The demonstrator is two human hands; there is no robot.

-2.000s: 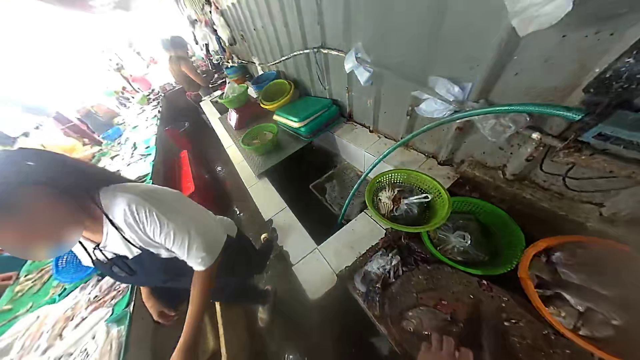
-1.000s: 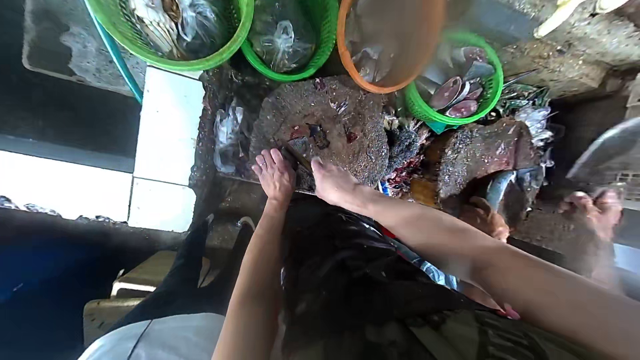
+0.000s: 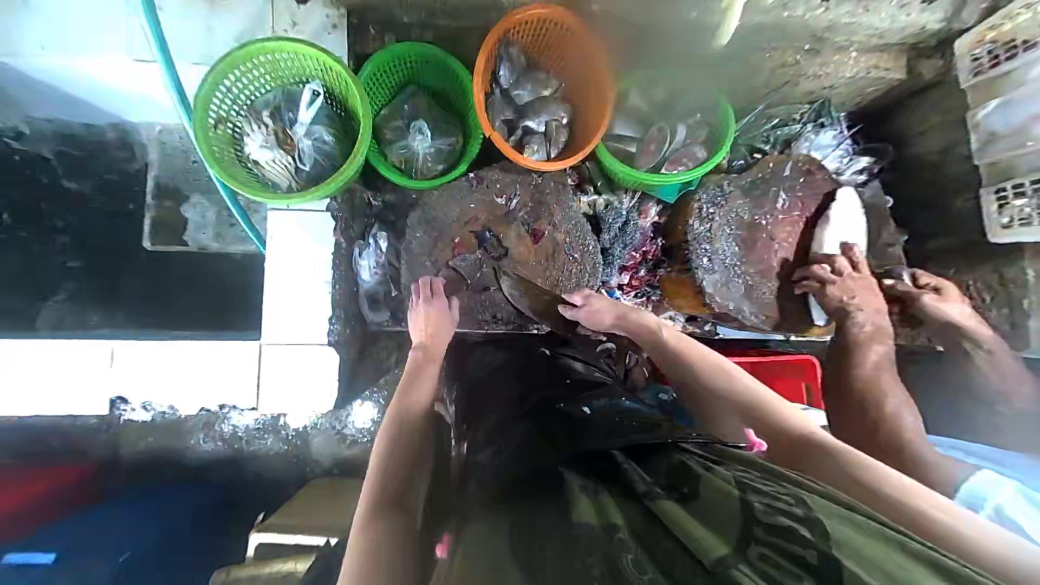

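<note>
My right hand grips the handle end of a broad dark knife, whose blade points up and left over the near edge of a round wooden chopping block. On the block's left near edge rests my left hand, fingers forward, beside a small grey fish piece; whether it touches the piece I cannot tell. Dark and red scraps lie on the block. Behind the block stands an orange basket of fish, with a green basket of cut fish to its right.
Two green baskets with plastic bags stand at the back left. Fish waste lies between the blocks. A co-worker's hands are at a second block with a pale fish. White tiles edge a dark basin.
The view has swung down and right since two seconds ago. The knife blade now shows plainly in my right hand, which is farther from my left hand than one second ago.
</note>
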